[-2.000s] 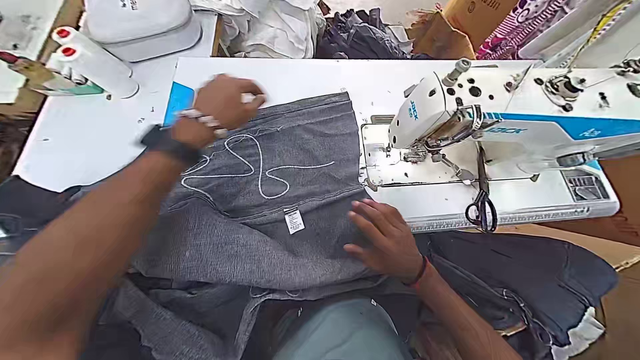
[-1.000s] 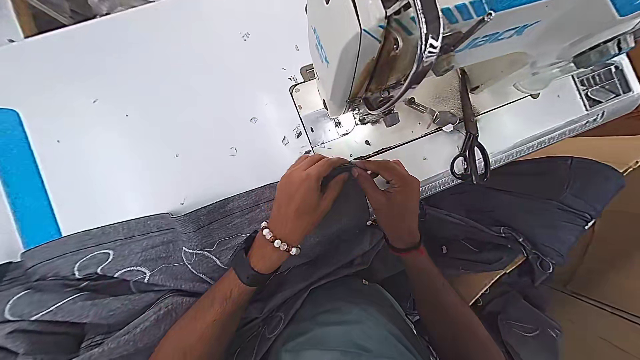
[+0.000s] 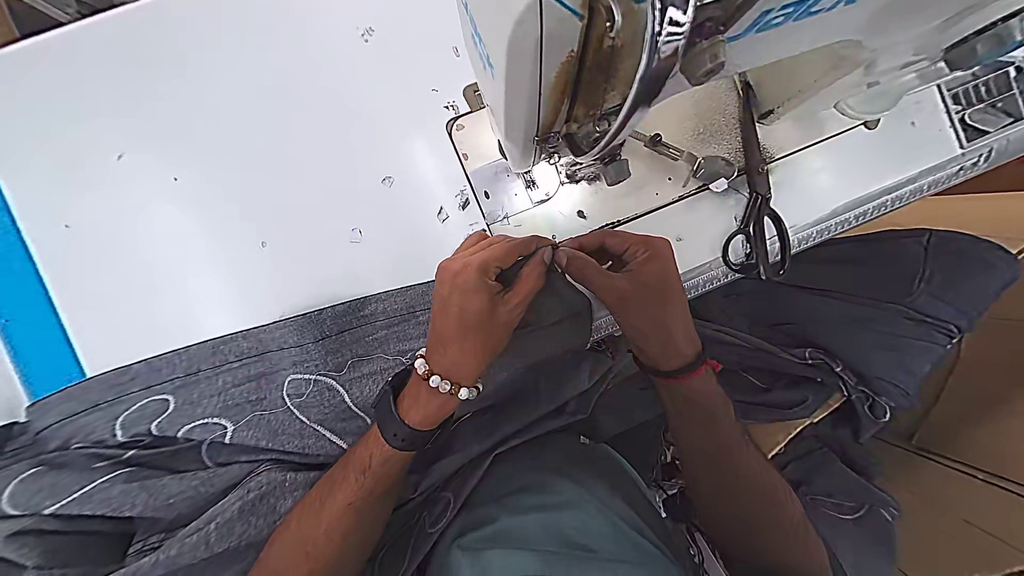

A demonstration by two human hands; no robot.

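Dark grey denim fabric (image 3: 336, 336) lies along the near edge of the sewing table, with loose white thread on it. My left hand (image 3: 488, 296), with a beaded bracelet and a black wristband, pinches the fabric's edge between thumb and fingers. My right hand (image 3: 632, 288), with a red and black cord at the wrist, pinches the same edge just beside it, the fingertips nearly touching. Both hands are directly in front of the lit needle area of an industrial sewing machine (image 3: 592, 80). The exact fold between the fingertips is partly hidden.
Black-handled scissors (image 3: 756, 232) lie on the machine bed, right of the needle area. Thread scraps (image 3: 460, 200) dot the white table (image 3: 240, 160). More dark denim (image 3: 864, 296) hangs at the right over cardboard (image 3: 968, 384). A measuring scale (image 3: 904, 188) runs along the table edge.
Two seconds ago my hands were apart on the spread fabric; now they are together at its edge. The fabric has moved down and left from the table's middle. The view has come closer.
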